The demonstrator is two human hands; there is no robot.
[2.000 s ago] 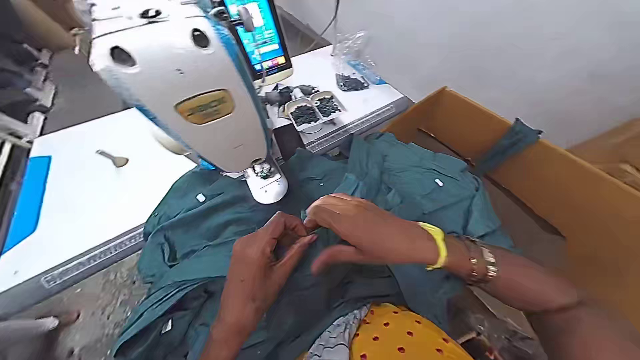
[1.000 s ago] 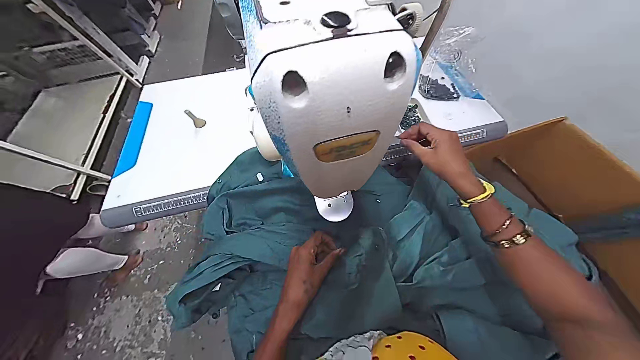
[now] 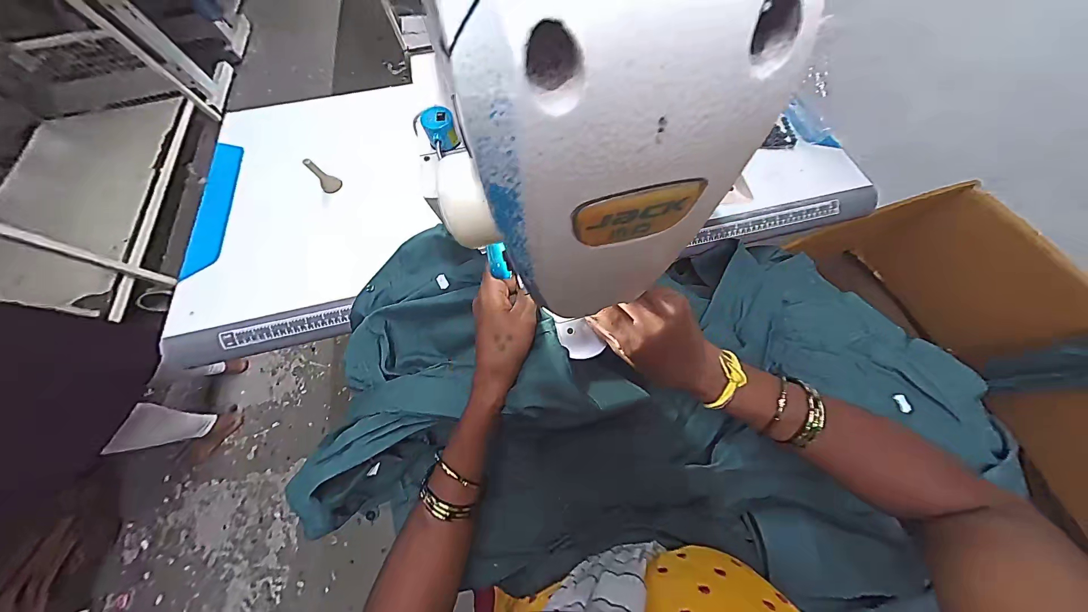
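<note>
The white head of a Jack industrial sewing machine (image 3: 629, 127) fills the upper middle, its white lower guard (image 3: 580, 337) over a dark green garment (image 3: 578, 459). My left hand (image 3: 503, 327) is raised at the left of the guard, its fingertips at a blue part (image 3: 499, 261) under the machine head; whether they grip it is unclear. At the guard's right side is my right hand (image 3: 659, 336), fingers bent together close to the needle area. The machine head partly covers those fingertips, and what they hold cannot be made out.
The white machine table (image 3: 297, 229) has a ruler strip along its edge and a small spoon-shaped tool (image 3: 323, 177) on it. A cardboard box (image 3: 977, 263) stands right. Metal racks (image 3: 110, 161) and another person's foot (image 3: 217, 432) are at left.
My right hand has moved from the small parts at the table's right back to the machine's lower guard. My left hand has gone from the cloth in front up to the guard's left side.
</note>
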